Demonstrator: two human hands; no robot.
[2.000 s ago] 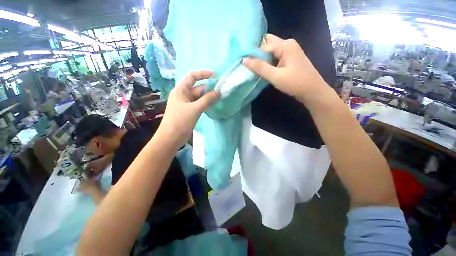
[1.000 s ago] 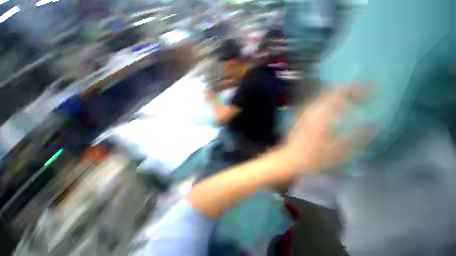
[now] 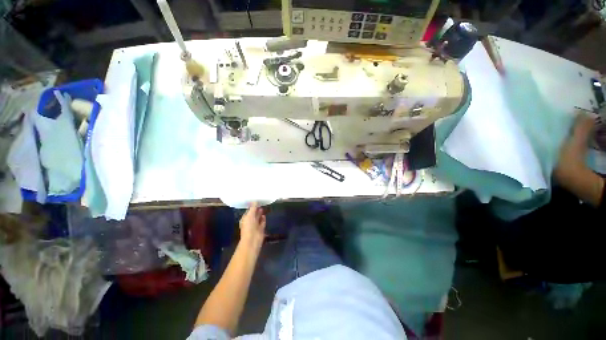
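My left hand [image 3: 252,224] is at the table's front edge, its fingertips closed on the edge of a very pale fabric piece [image 3: 242,184]. That piece lies on the white sewing table below the needle area and nearly vanishes against it. My right hand is not in view. The off-white sewing machine [image 3: 332,89] stands across the table, with its presser foot area [image 3: 232,131] at the left end. Pale green fabric [image 3: 166,143] lies left of the machine head.
Black-handled scissors [image 3: 319,135] lie on the machine bed; snips [image 3: 328,172] lie near the front. A blue basket [image 3: 95,88] with fabric and stacked panels [image 3: 116,146] are at left. Green and white fabric [image 3: 495,126] is at right, beside another person's arm [image 3: 577,163].
The view has swung from the hanging sea-green garment, which both hands held, down to the sewing table. The garment is out of view. My left hand is now at the pale fabric; my right is out of view.
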